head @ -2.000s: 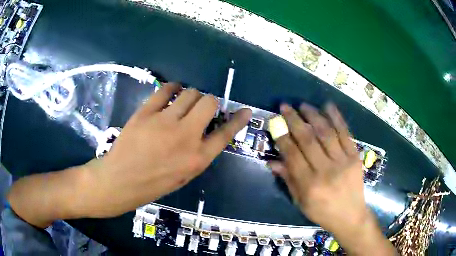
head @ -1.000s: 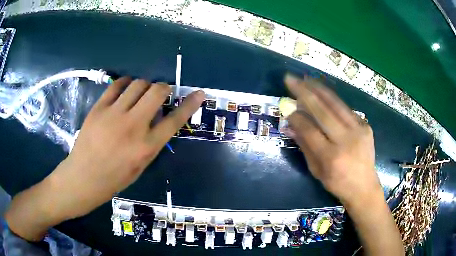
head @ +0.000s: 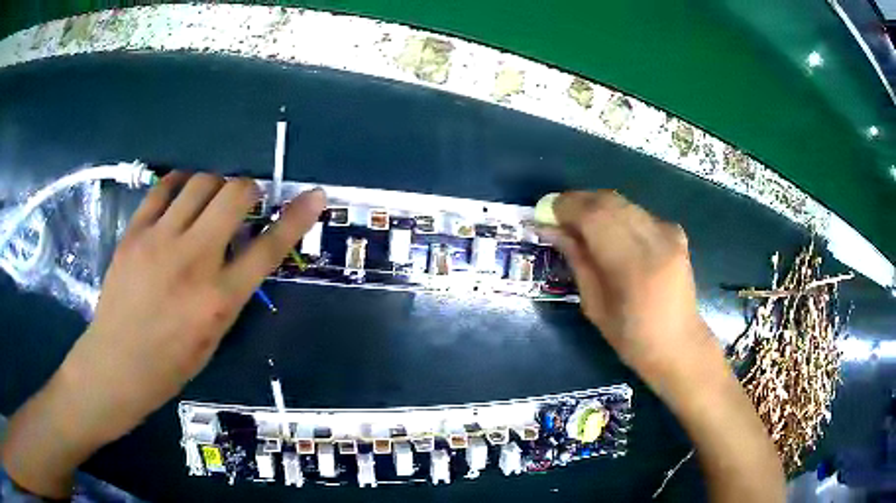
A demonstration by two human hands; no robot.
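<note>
An open power strip housing [head: 442, 265] lies across the bench, dark inside with white blocks. My left hand [head: 187, 246] rests over its left end, fingers spread on it; what the fingertips touch is hidden. A blue wire [head: 265, 299] and a yellow-green lead [head: 298, 258] stick out beside its thumb. My right hand [head: 619, 265] is at the housing's right part, thumb and fingertips together at the upper edge, a pale yellow finger cot [head: 547, 208] on one tip. Whether it pinches a part cannot be seen. A white stick-like piece [head: 280, 157] stands out from the upper edge.
A second open housing [head: 403, 422] lies nearer me. A pile of copper strips [head: 794, 363] is at the right. A white power cord [head: 74, 181] in clear plastic [head: 54, 251] lies at the left. A worn pale rail [head: 462, 69] borders the green conveyor belt [head: 668, 59].
The whole scene has shifted left in the view. My right hand has closed its spread fingers and come to the housing's upper edge. My left hand stays over the left end.
</note>
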